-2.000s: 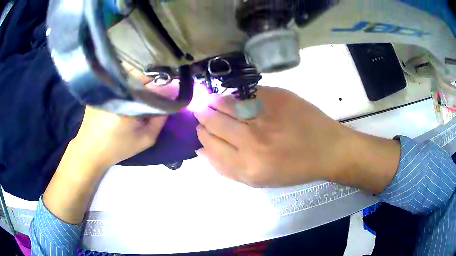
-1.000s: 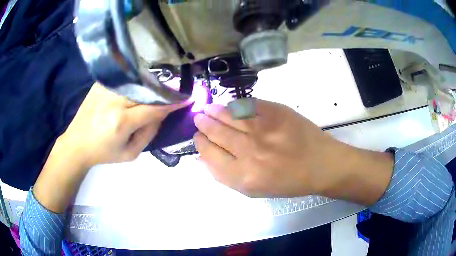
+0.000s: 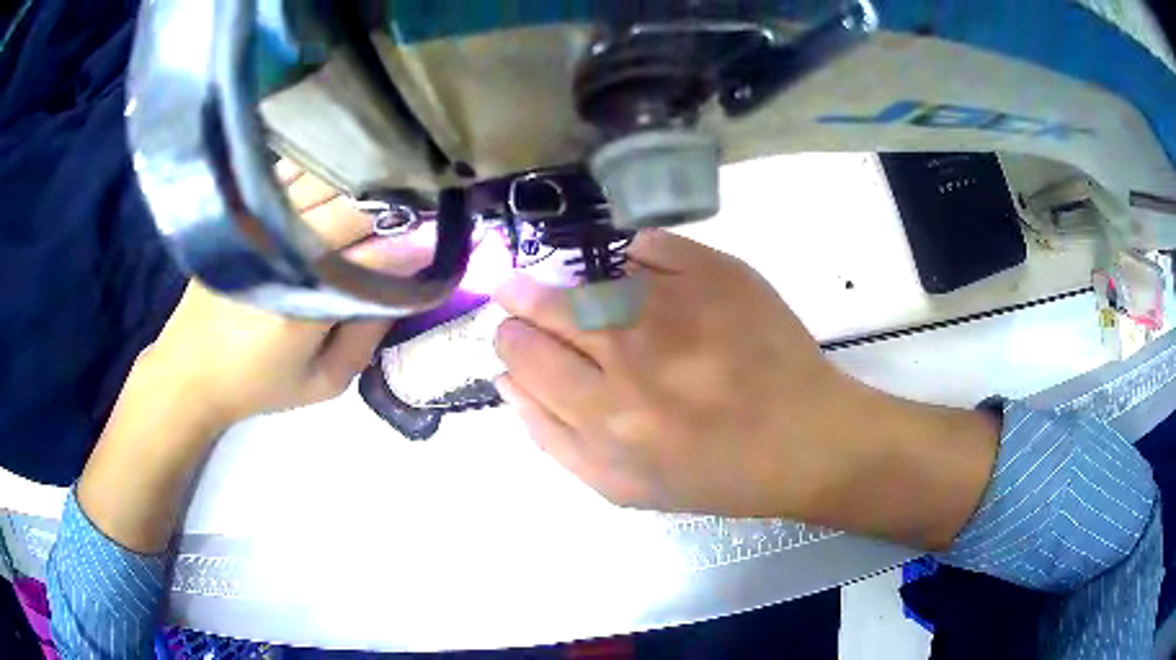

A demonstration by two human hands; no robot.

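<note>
The navy garment (image 3: pixel 80 245) lies in folds at the left, beside and under my left hand. Its dark narrow edge (image 3: pixel 410 417) curves below the needle area, with a pale patch inside the curve. My left hand (image 3: pixel 252 342) is on the cloth left of the needle, its fingers partly hidden behind the curved metal guard (image 3: pixel 213 206). My right hand (image 3: pixel 684 387) has bent fingers together, fingertips at the cloth edge beside the pink-violet glow (image 3: pixel 484 268). The tension assembly (image 3: pixel 606 303) hides part of that hand. Needle and presser foot are hard to make out.
The cream and blue machine head (image 3: pixel 903 97) spans the top. A black phone-like rectangle (image 3: pixel 954 219) lies on the bed at the right. The ruler-marked table edge (image 3: pixel 761 542) curves along the front. Blue lattice and magenta material show at the lower left.
The cloth between my hands has shrunk to a narrow dark strip, showing more of the pale patch. My left fingers have moved up behind the guard since a second ago. The view has shifted slightly.
</note>
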